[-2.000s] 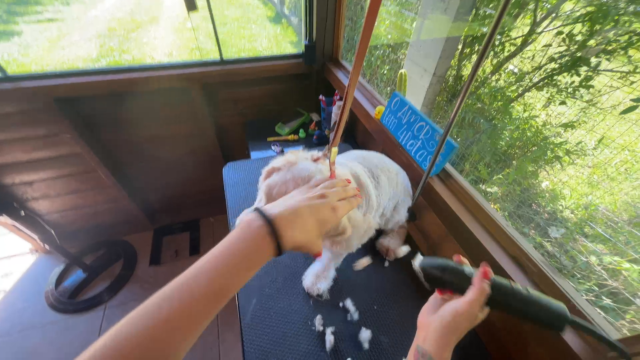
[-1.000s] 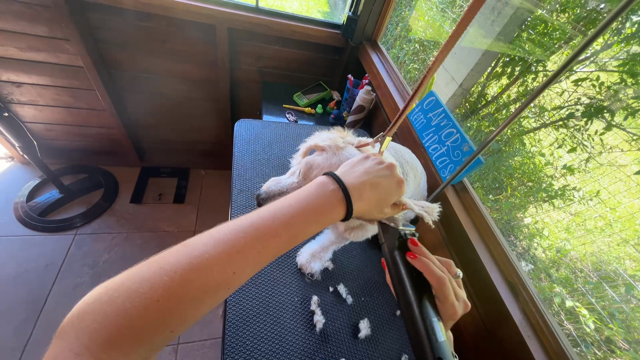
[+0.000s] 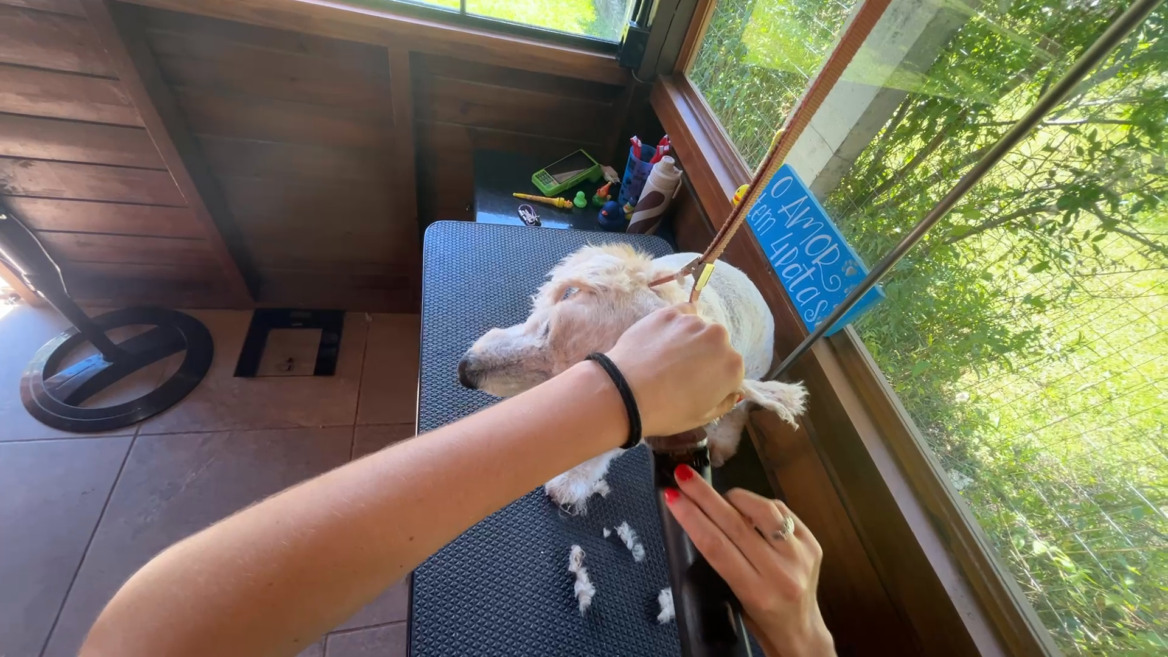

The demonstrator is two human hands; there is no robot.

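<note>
A white, close-cropped dog (image 3: 598, 306) is on a black textured grooming table (image 3: 493, 529), its muzzle pointing left. My left hand (image 3: 680, 370), with a black band at the wrist, is closed on the dog's ear (image 3: 776, 400), whose furry tip sticks out to the right. Below it, my right hand (image 3: 748, 557) holds black electric clippers (image 3: 698, 557); their head is under my left hand, and the blade is hidden. A brown grooming strap (image 3: 785, 137) with a metal clasp runs down to the dog's neck. Tufts of cut fur (image 3: 581, 579) lie on the table.
A metal grooming arm (image 3: 967, 187) slants past a blue sign (image 3: 810, 246) with writing at the window. Behind the table, a dark surface holds a spray can or bottle (image 3: 655, 193), a blue cup (image 3: 636, 173) and a green-framed device (image 3: 566, 172). A round black stand base (image 3: 117, 370) is on the tiled floor.
My left hand has gone from lying spread on the dog to being closed on its ear. The clippers, earlier held away at the right, are now up against the dog beneath that hand.
</note>
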